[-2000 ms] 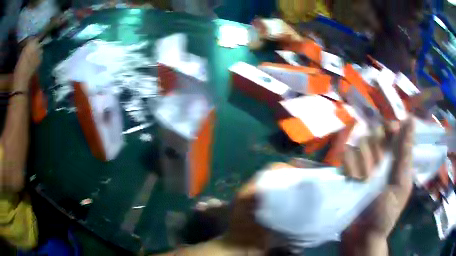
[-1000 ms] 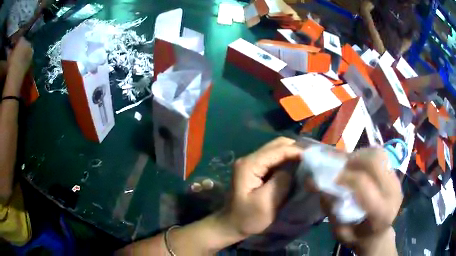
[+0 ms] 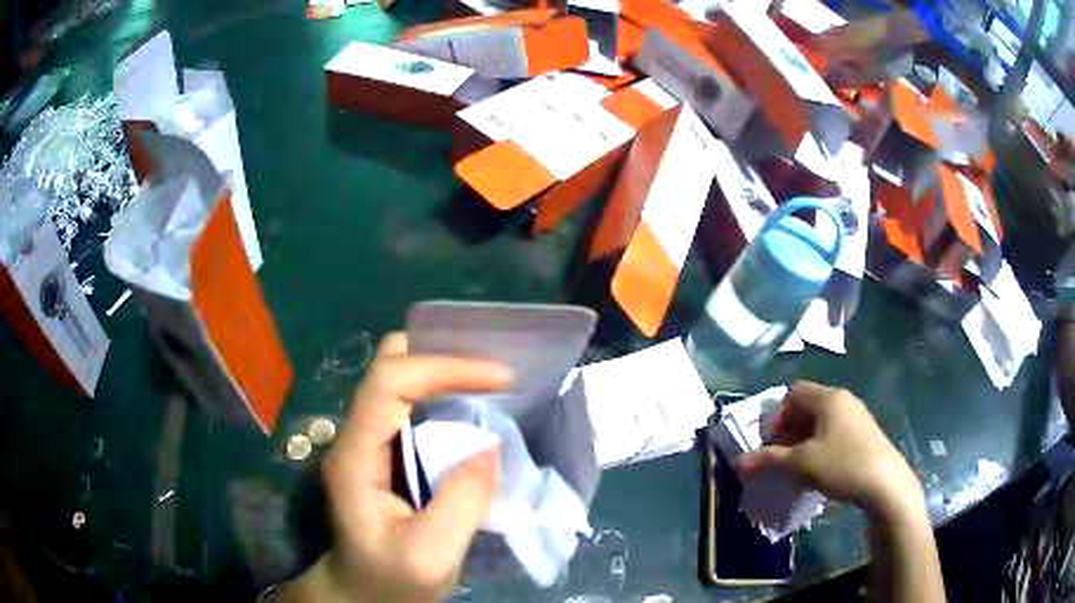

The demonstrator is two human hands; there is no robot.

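My left hand (image 3: 407,471) grips an open carton (image 3: 501,353) at the bottom centre, its grey-white flap up and its mouth towards me. White crumpled wrapping (image 3: 519,501) sticks out of the carton, with my left thumb on it. My right hand (image 3: 819,454) is at the lower right, fingertips closed on small white printed leaflets (image 3: 778,489) above a dark smartphone (image 3: 749,548). A stack of white leaflets (image 3: 642,406) lies between the carton and the phone.
Open cartons with white wrap (image 3: 224,306) stand at left, beside a stringy white heap (image 3: 71,159). Orange-white cartons (image 3: 554,130) are heaped across the back and right. A blue-lidded bottle (image 3: 766,283) stands behind the leaflets. Small round pieces (image 3: 310,438) lie left of my left hand.
My view has shifted right, bringing the bottle, leaflet stack and phone into sight. My right hand has left the wrapping and now holds leaflets. My left hand keeps the carton.
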